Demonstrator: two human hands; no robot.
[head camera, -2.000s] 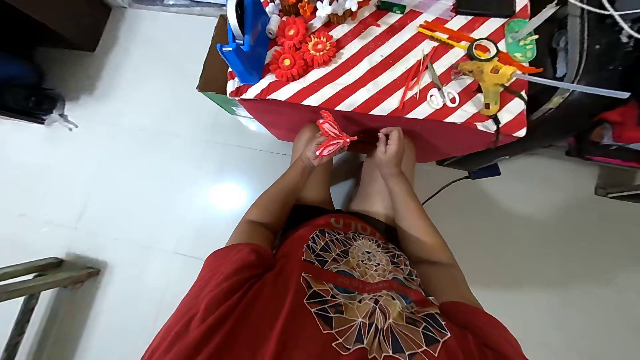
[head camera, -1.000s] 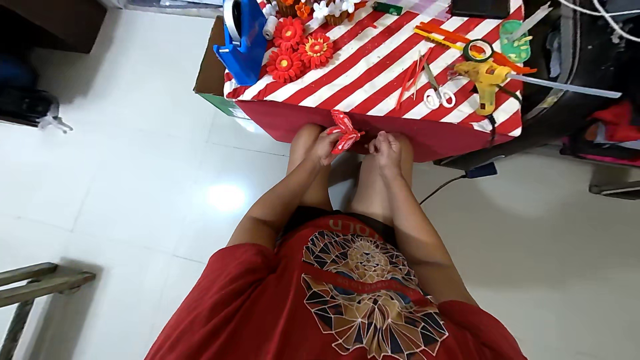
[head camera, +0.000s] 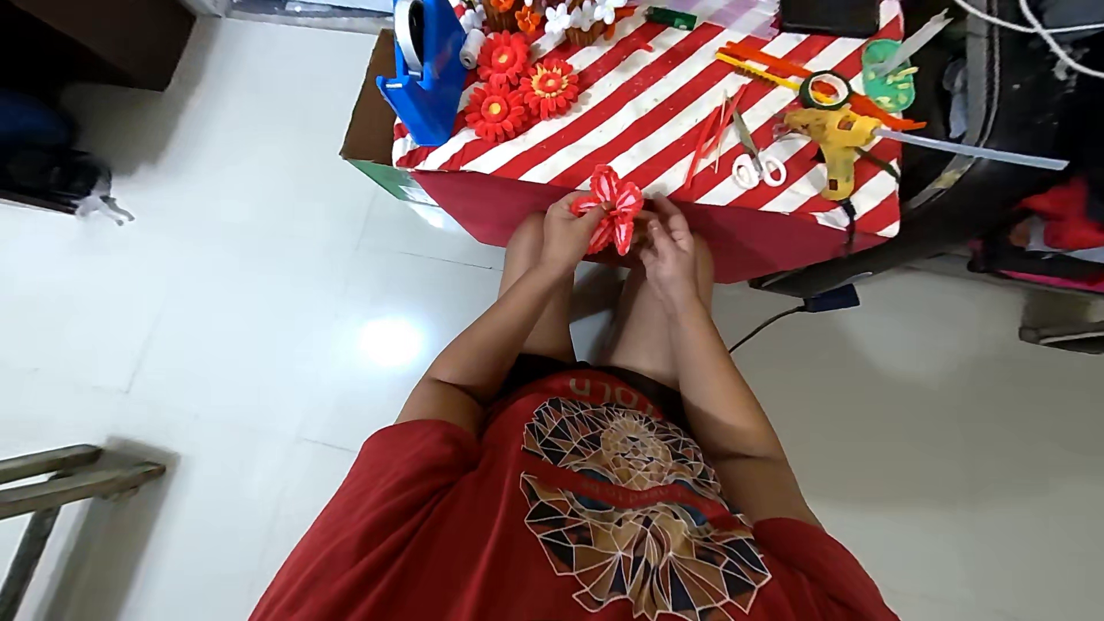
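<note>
A red-and-white flower with several petals (head camera: 623, 203), seemingly of pipe cleaner, is held in my left hand (head camera: 576, 226) above my lap, just before the table's front edge. My right hand (head camera: 669, 250) is close beside the flower's right side, fingers bent; whether it touches or pinches a part cannot be told. On the table, several red fuzzy flowers (head camera: 498, 110) lie beside a blue tape dispenser (head camera: 431, 82). White-handled scissors (head camera: 758, 169) lie near thin red sticks (head camera: 712, 138). A yellow hot glue gun (head camera: 835, 142) holds a long clear glue stick.
The box-like table has a red-and-white striped cover (head camera: 621, 112). Black tape (head camera: 825, 90), orange and yellow pipe cleaners and a green tray (head camera: 888, 76) are at its right. A black chair-like thing stands beyond. A cable with a dark plug (head camera: 831, 298) runs over the floor.
The flower has turned in my left hand, so its petals now face up and spread open. My right hand has moved nearer to it, its fingers less closed.
</note>
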